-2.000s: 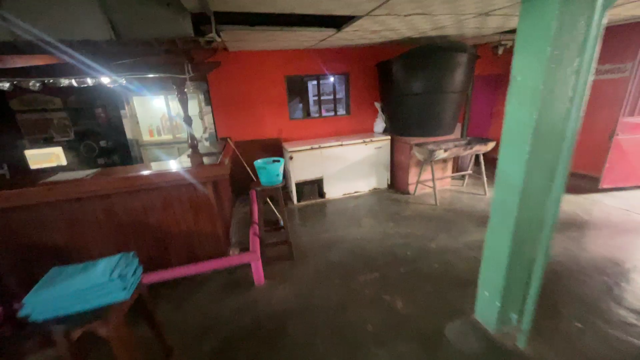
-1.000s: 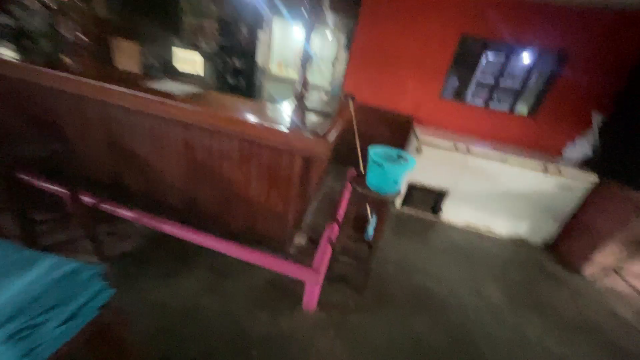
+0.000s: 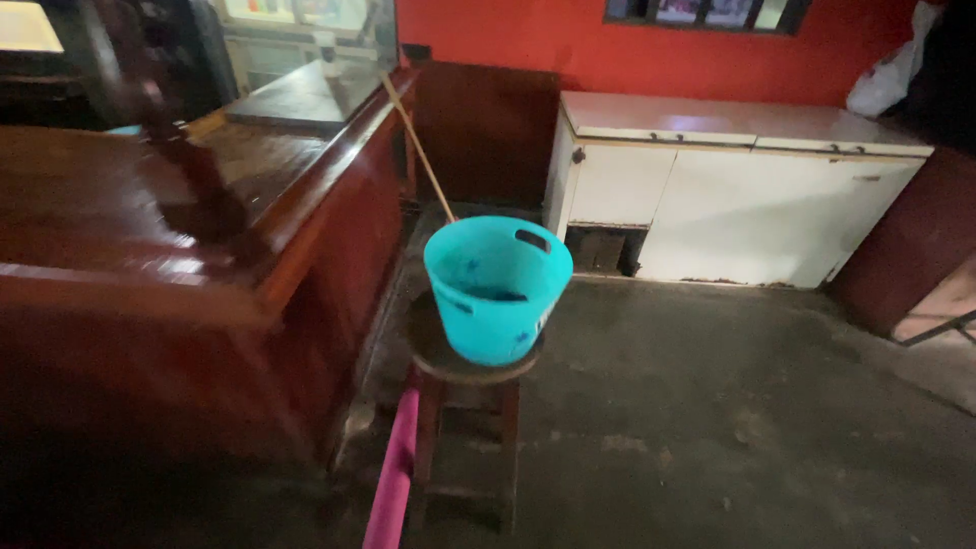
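Observation:
Neither my left hand nor my right hand is in the head view. A turquoise plastic bucket [image 3: 488,328] with cut-out handles stands upright on a round wooden stool [image 3: 473,374] near the middle. Something dark lies at the bottom of the bucket; I cannot tell what. Behind it a thin wooden stick [image 3: 419,149] leans against the edge of the bar counter, its lower end hidden by the bucket. A pink rail [image 3: 393,488] runs along the stool's left side.
The varnished wooden bar counter [image 3: 358,183] fills the left, with a dark flat panel [image 3: 305,95] on top. A long white chest freezer [image 3: 732,206] with a broken lower front stands against the red wall. A whitish plastic bag [image 3: 877,91] is at its right end.
My view has moved much closer to the bucket and stool. The folded turquoise cloth, at lower left in both earlier frames, is out of view.

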